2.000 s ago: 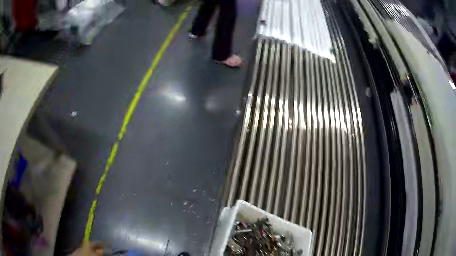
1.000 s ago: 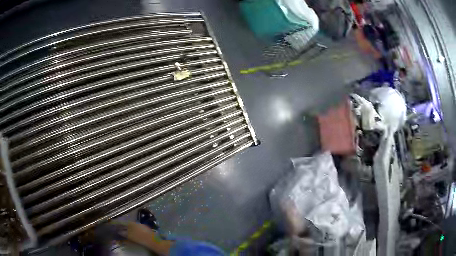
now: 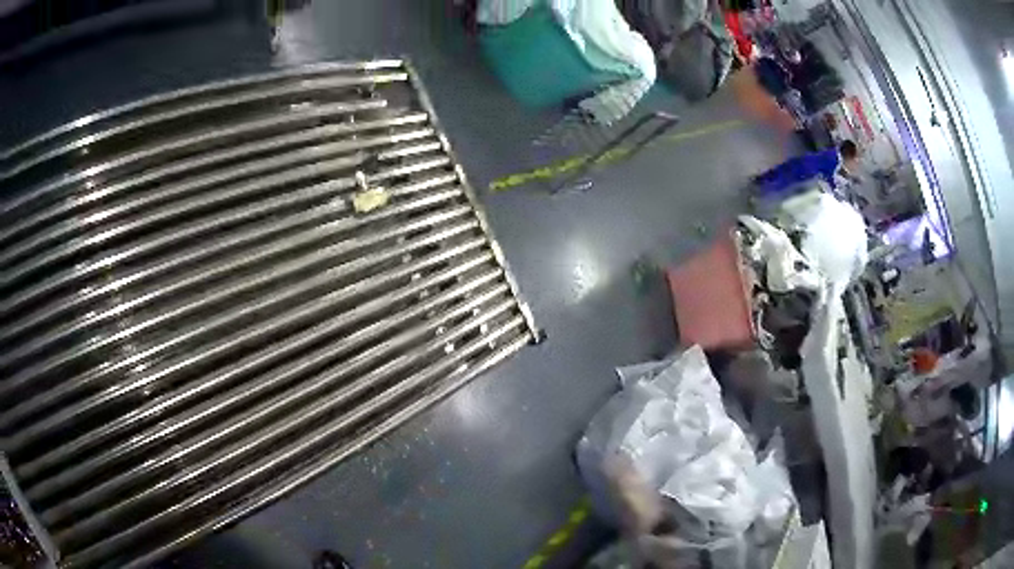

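A low steel tube rack (image 3: 256, 289) of many parallel shiny bars fills the left side. A small cream and metal piece, perhaps a clip or tag (image 3: 368, 199), lies on its bars near the upper right end. Part of a container holding small metal pieces (image 3: 16, 533) is cut off at the lower left edge. Neither of my hands is in view.
A white fabric or plastic bundle (image 3: 695, 450) lies at the lower right. A salmon basket (image 3: 712, 291) with white cloth stands beyond it. A teal basket (image 3: 539, 56) is at the top. Yellow tape (image 3: 556, 533) marks the grey floor. A person in blue (image 3: 798, 169) is at the far right.
The hand and blue sleeve at the bottom a second ago have left the picture. The view has shifted slightly, with the rack lower and its right end further left. The earlier aisle view is gone.
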